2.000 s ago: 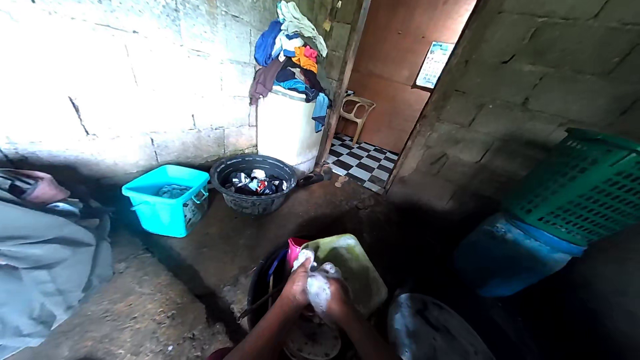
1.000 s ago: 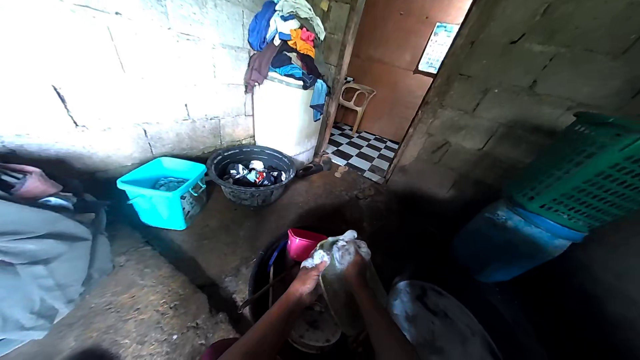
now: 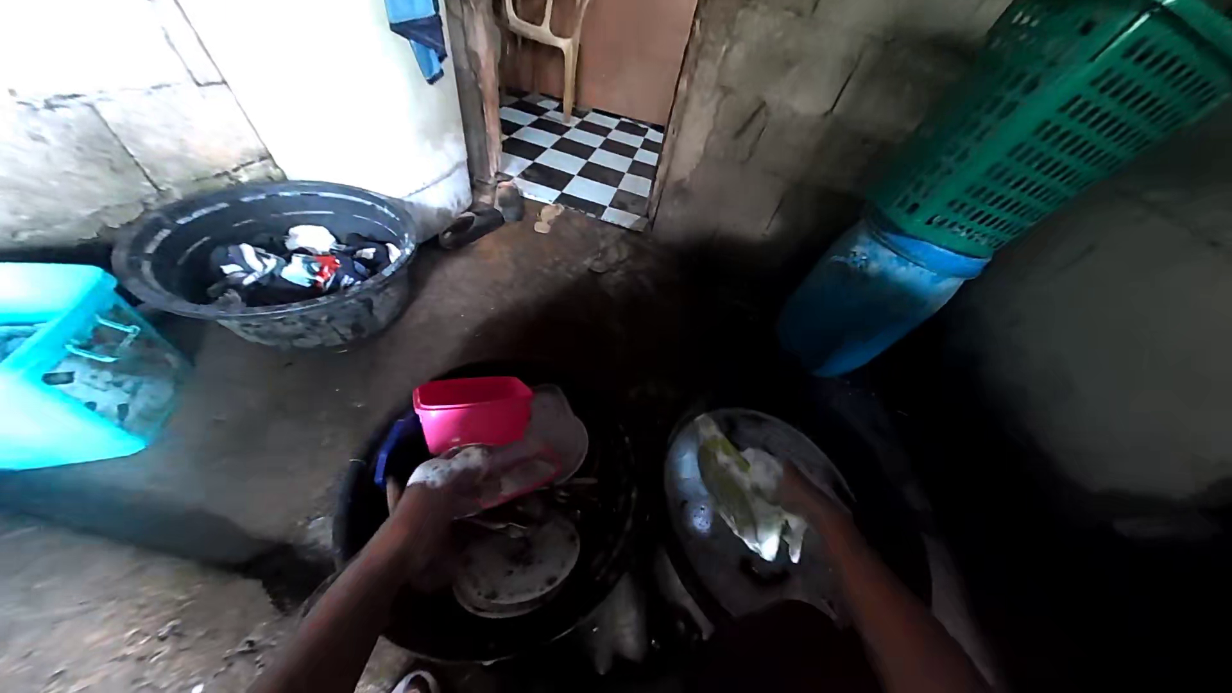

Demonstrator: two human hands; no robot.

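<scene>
My left hand, soapy, is over a dark basin at the lower centre and grips a pinkish, see-through plastic piece. Just beyond it stands a pink plastic container. Plates or lids lie in the basin below that hand. My right hand, at the right, is on a soapy, yellow-green and white item, over a round metal lid or tray. What exactly this item is cannot be told, and the fingers of that hand are blurred and dark.
A large black basin of clothes stands at the left, beside a turquoise tub. At the right a green plastic basket sits on a blue drum. Dark footwear lies near the doorway with its checkered floor.
My hands, close together before, are now apart, the right one over the metal lid or tray. The green-yellow basin seen two seconds ago no longer shows in the dark basin. The view has tilted down.
</scene>
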